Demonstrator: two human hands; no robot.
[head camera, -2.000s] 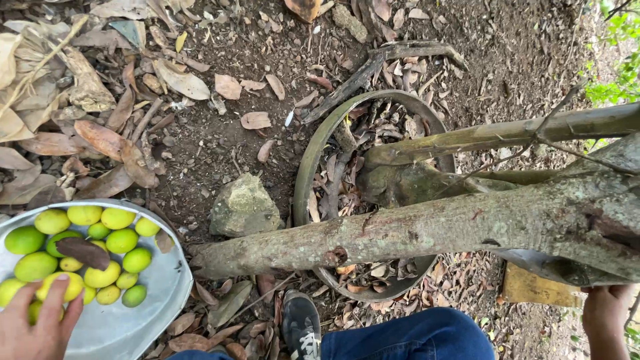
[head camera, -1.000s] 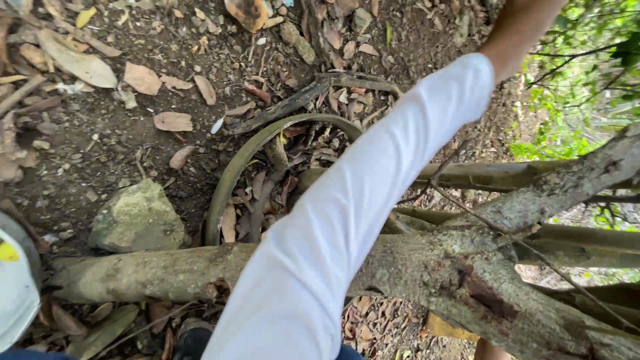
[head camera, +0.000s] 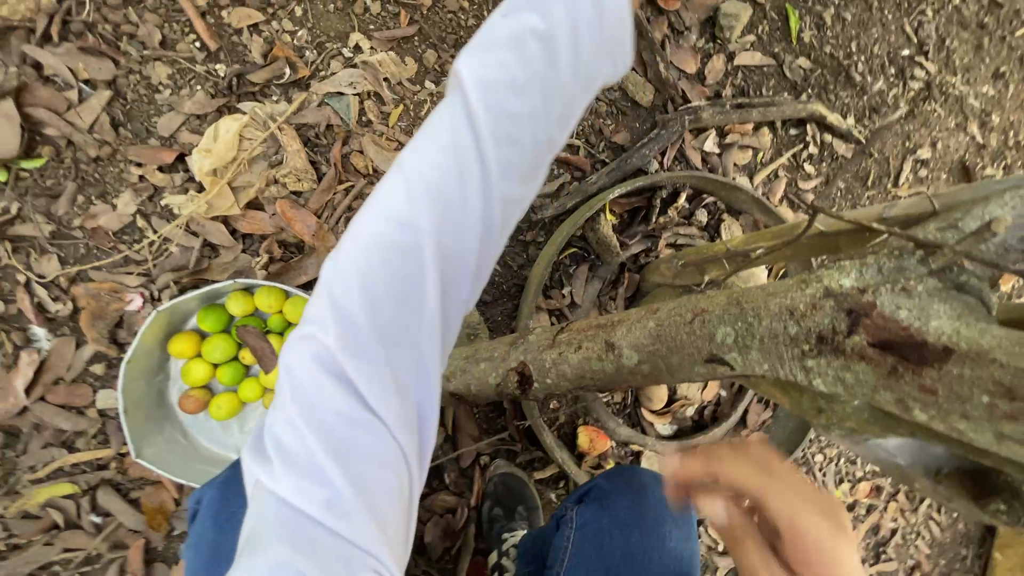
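My left arm in a white sleeve reaches up across the middle of the view; the hand itself lies beyond the top edge. My right hand (head camera: 764, 500) is blurred at the lower right, below the tree trunk (head camera: 720, 336), its fingers partly bent; whether it holds anything cannot be told. At the left, a metal basin (head camera: 152, 400) on the ground holds several green and yellow citrus fruits (head camera: 218, 348) with a brown dry leaf (head camera: 258, 349) on them. The sleeve hides the basin's right side.
A round rim (head camera: 552, 256) lies on the ground around the trunk's base, with a dead branch (head camera: 720, 114) above it. Thin stems cross at the right. Dry leaves cover much of the soil. My shoe (head camera: 510, 500) and jeans show at the bottom.
My left hand was over the fruits in the basin two seconds ago; the arm has since swung up across the view. The right hand has come forward from the lower right edge. The view has shifted.
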